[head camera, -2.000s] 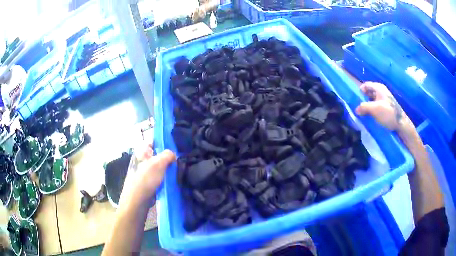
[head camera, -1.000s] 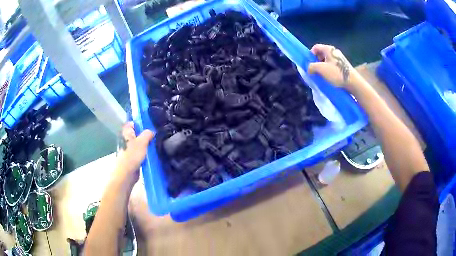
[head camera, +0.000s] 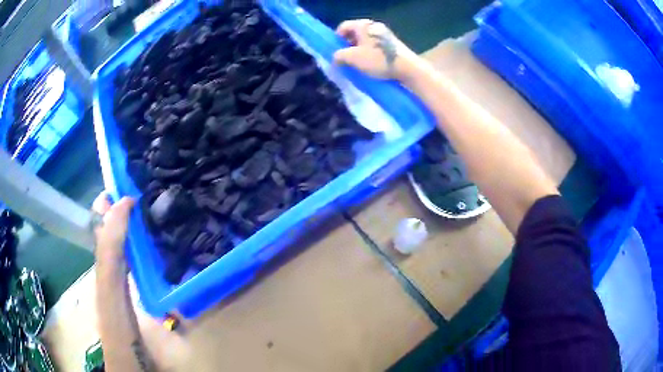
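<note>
A blue tote (head camera: 291, 211) heaped with dark moulded parts (head camera: 225, 123) is held tilted over the bench. My left hand (head camera: 113, 225) grips its left rim. My right hand (head camera: 371, 49) grips its right rim near the far end. A white liner sheet (head camera: 363, 107) shows inside along the right wall. Whether the tote's underside touches anything is hidden.
Brown cardboard (head camera: 276, 312) covers the bench edge. A small white bottle (head camera: 410, 235) and a green shell with a bright rim (head camera: 454, 190) lie right of the tote. More green shells (head camera: 25, 312) are at the lower left. Blue totes (head camera: 552, 94) stand at the right.
The tote and both hands have moved left in view, over the bench, from beside the blue totes on the right. The bottle and the right-hand shell have come into fuller view.
</note>
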